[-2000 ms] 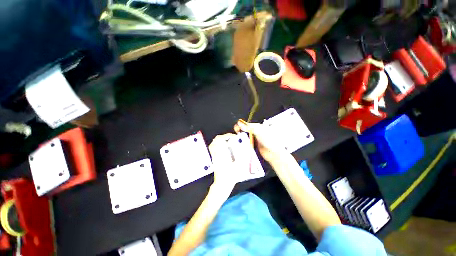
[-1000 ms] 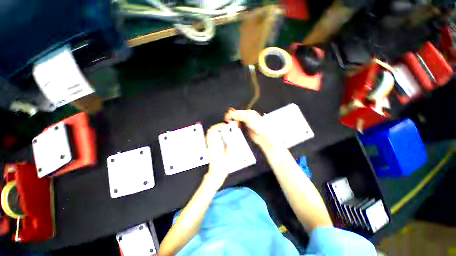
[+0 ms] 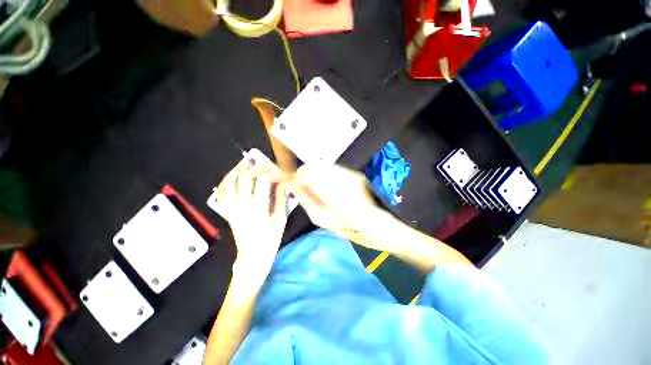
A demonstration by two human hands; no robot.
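Observation:
A white box with dark round feet [image 3: 223, 202] lies feet-up on the black bench, partly covered by my hands. My left hand [image 3: 251, 192] lies over it, fingers bent on its top. My right hand [image 3: 332, 199] is at its right side, fingers closed at the lower end of an orange strip-like thing [image 3: 268, 121]; the fingertips are hard to make out. A thin yellow lead [image 3: 291, 64] runs from the strip's area towards the back. Another white box [image 3: 320, 122] lies feet-up just behind my right hand. What the fingers touch on the covered box is hidden.
Two white boxes [image 3: 160, 242] [image 3: 116, 301] lie at left. Further left is a box on a red block [image 3: 44, 292]. A tape roll [image 3: 251, 27], red pad [image 3: 318, 16] and red tape dispenser [image 3: 435, 53] stand behind. Blue cloth [image 3: 389, 171], racked boxes [image 3: 515, 190] and a blue bin [image 3: 532, 71] are right.
The view has swung towards the right and nearer the bench. My left hand's fingers are now spread over the box. The orange strip shows more fully, rising from my right fingers.

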